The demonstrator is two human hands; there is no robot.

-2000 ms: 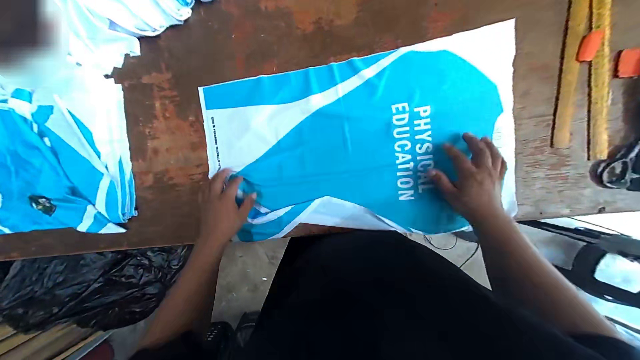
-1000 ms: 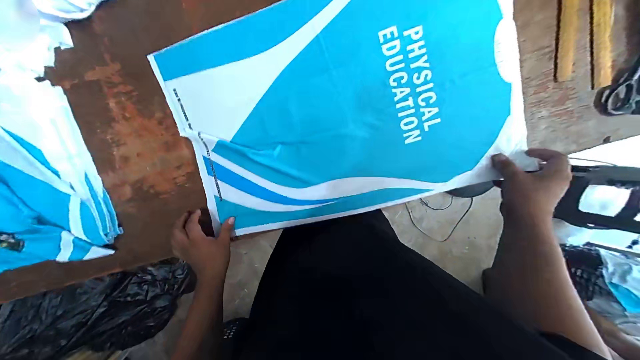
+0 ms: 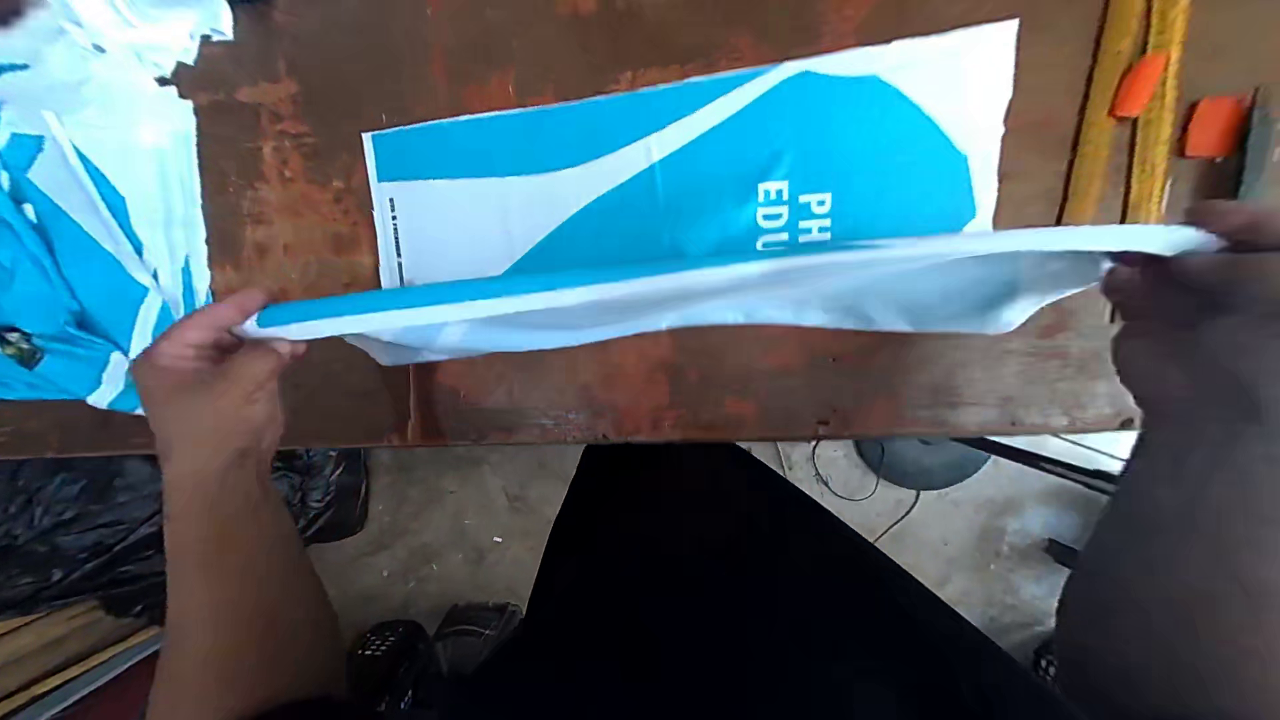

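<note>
A blue and white printed fabric panel (image 3: 640,200) with white lettering lies on a brown worn table (image 3: 640,385). Its near part is lifted off the table and stretched between my hands, so the pale underside shows and part of the lettering is hidden. My left hand (image 3: 215,370) pinches the left near corner between thumb and fingers. At the far right my right hand (image 3: 1180,270), dark and blurred, grips the other end of the lifted edge. The far part of the panel rests flat.
More blue and white fabric (image 3: 90,230) is heaped at the left. Yellow strips (image 3: 1155,150) with orange pieces (image 3: 1215,127) lie at the back right. Black plastic (image 3: 80,520) is below the table's left edge. A cable and a round grey base (image 3: 925,465) are on the floor.
Both hands have risen from the table's near edge with the panel's near edge between them. Two seconds ago the panel lay flat under my hands with its lettering fully visible.
</note>
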